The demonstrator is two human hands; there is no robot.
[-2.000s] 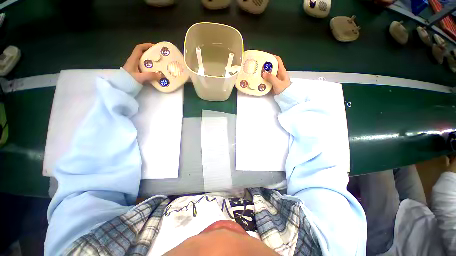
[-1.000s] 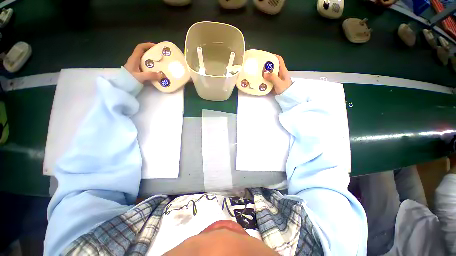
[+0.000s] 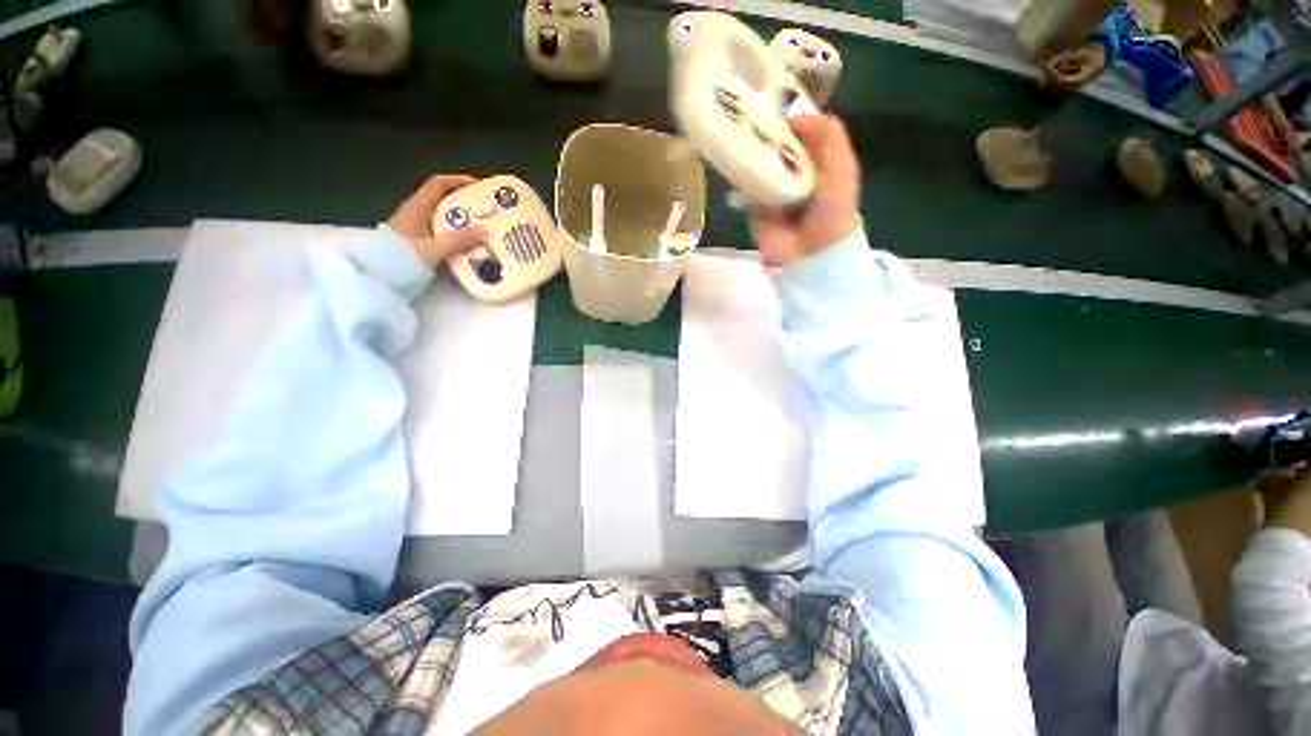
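Observation:
My left hand (image 3: pixel 436 216) holds a cream face unit (image 3: pixel 525 242) by its left edge, face up, against or close beside the housing's left side. Its dark eyes, smile, dotted grille and dark oval show. The deep cream housing (image 3: pixel 621 292) stands upright in front of me with its top open. Two white posts (image 3: pixel 598 216) show inside it. My right hand (image 3: pixel 817 187) is raised to the right of the housing and holds another cream face unit (image 3: pixel 733 108), tilted and blurred by motion. This hand is blurred too.
Several cream units lie on the dark green belt (image 3: pixel 446 115), including one at the far left (image 3: pixel 95 170). White pads (image 3: pixel 748 417) lie under my forearms, with a pale strip (image 3: pixel 620 460) between them. Another person's sleeve (image 3: pixel 1272 590) shows at the lower right.
My right hand has lifted its face unit up and away from the housing's right side. The eyes on the left unit are no longer lit blue. The housing appears slightly lower in view, and belt units have shifted.

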